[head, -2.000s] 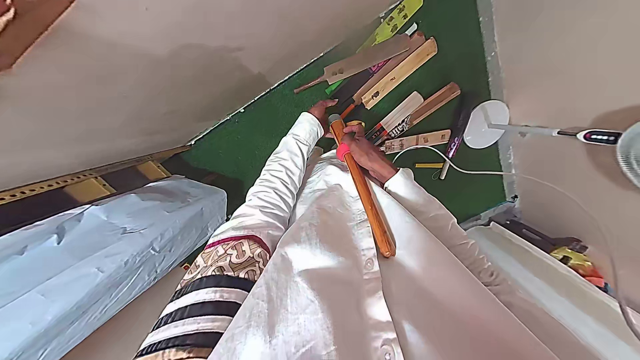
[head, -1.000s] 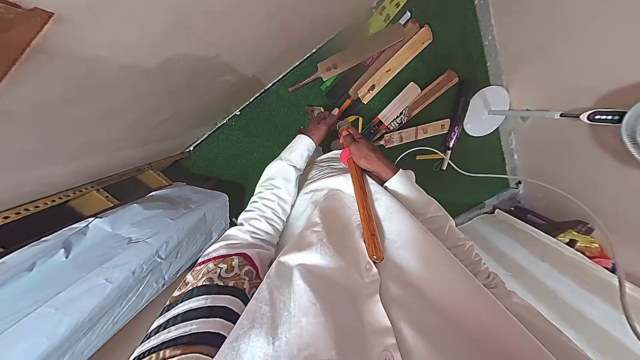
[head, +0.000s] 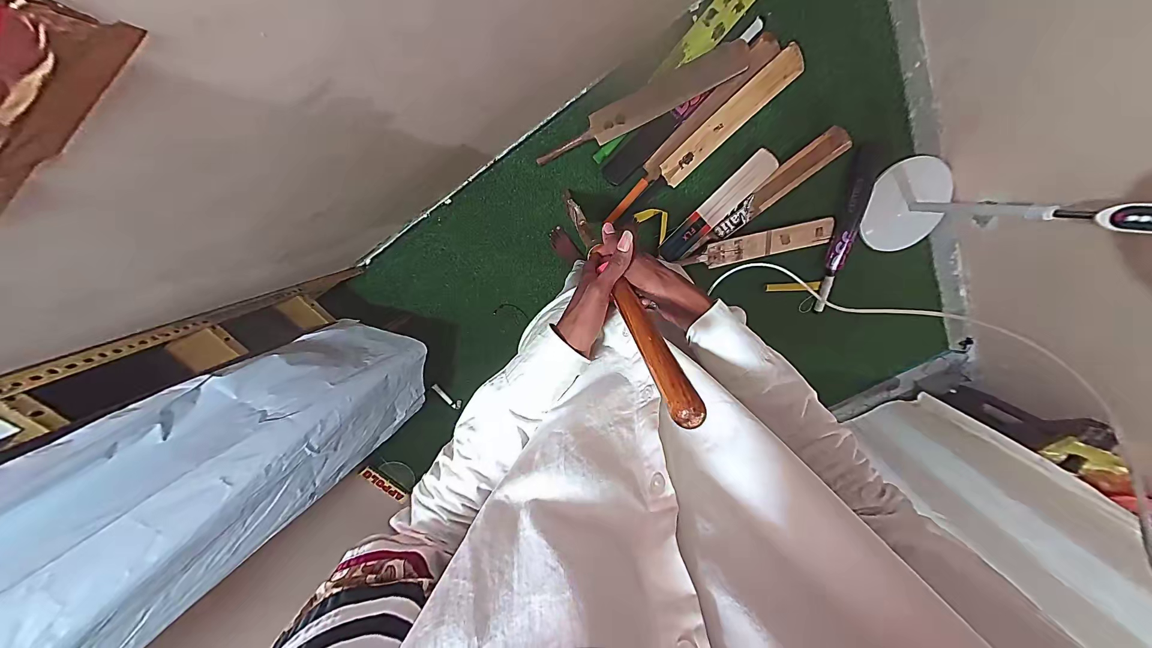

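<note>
A long, rounded wooden handle (head: 661,360) slants down across the front of my white shirt, its thick lower end free. Around its upper part are both hands, close together: my left hand (head: 594,292) on the left side and my right hand (head: 661,283) on the right. A bit of red or pink band shows between the fingers. Just beyond the fingertips a dull, narrow piece (head: 577,214) sticks up; whether it belongs to the handle I cannot tell. Further out on the green carpet (head: 504,234) lie several cricket bats, one with a pale wooden blade (head: 738,112).
A long wrapped bundle (head: 270,405) lies at the left beside a perforated yellow metal frame (head: 202,346). On the right are a white disc on a stand (head: 907,202), a white cable (head: 855,309) and a pale covered surface (head: 954,477). Walls border the carpet.
My left hand, earlier beyond the upper end of the handle, has come back onto the handle against my right hand.
</note>
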